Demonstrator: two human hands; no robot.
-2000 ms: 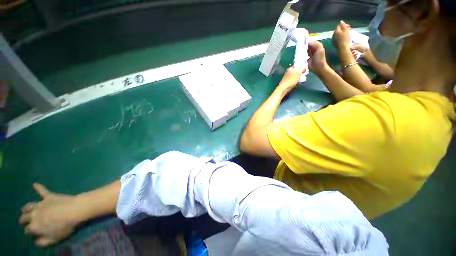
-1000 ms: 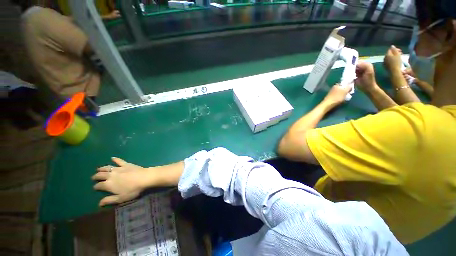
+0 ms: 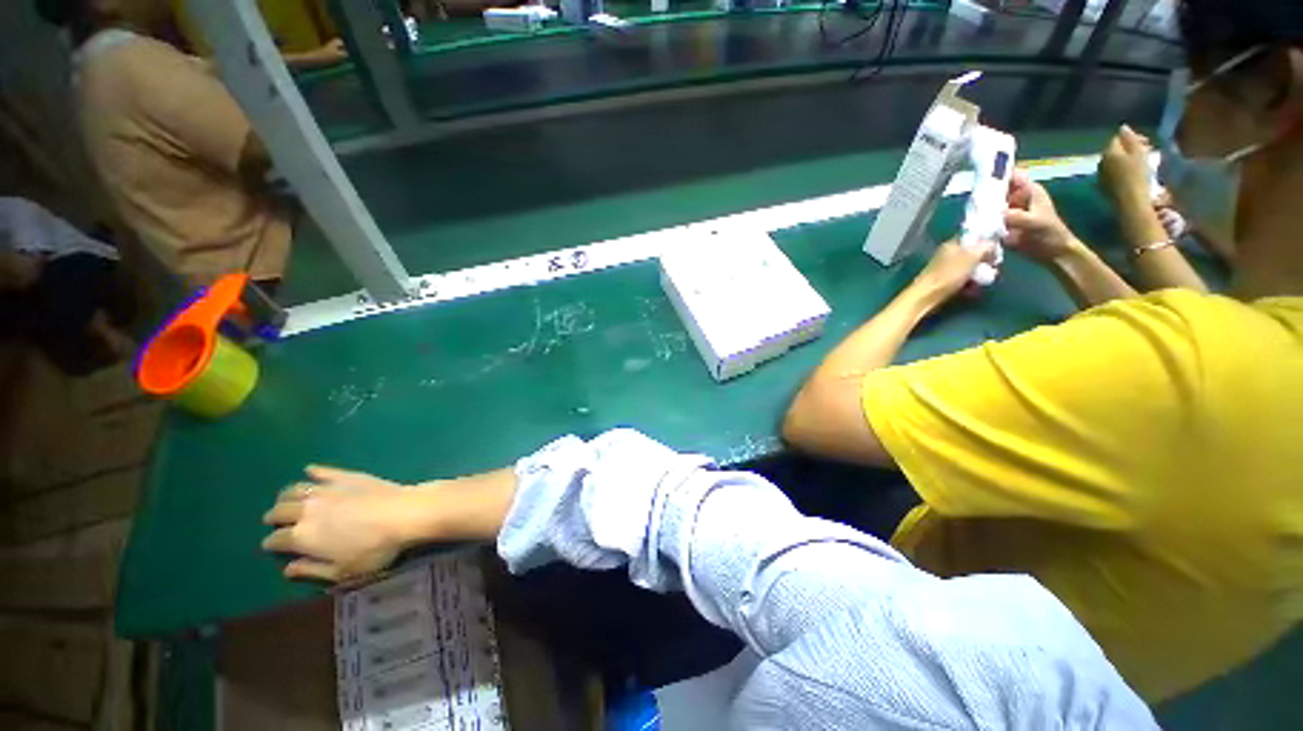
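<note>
My right hand [image 3: 340, 526] rests palm down on the green bench top [image 3: 500, 386] near its front edge, fingers spread and pointing left, holding nothing. My left hand is out of the picture. Below my right hand, a brown carton [image 3: 272, 664] stands low beside the bench; a column of packed white retail boxes [image 3: 415, 650] shows inside, partly hidden by my hand. A flat stack of white product boxes [image 3: 743, 297] lies on the bench, left of the neighbour.
A person in yellow [image 3: 1057, 414] sits at the right, holding a white device [image 3: 990, 186] beside an upright open box [image 3: 915, 193]. Orange and yellow cups [image 3: 215, 364] stand at the bench's left corner. A grey post [image 3: 300, 157] rises behind. Other people are further left.
The view has swung left and down since the oldest frame, bringing the cups and packed boxes into sight. My right hand stays on the bench. The neighbour's hands and device moved slightly.
</note>
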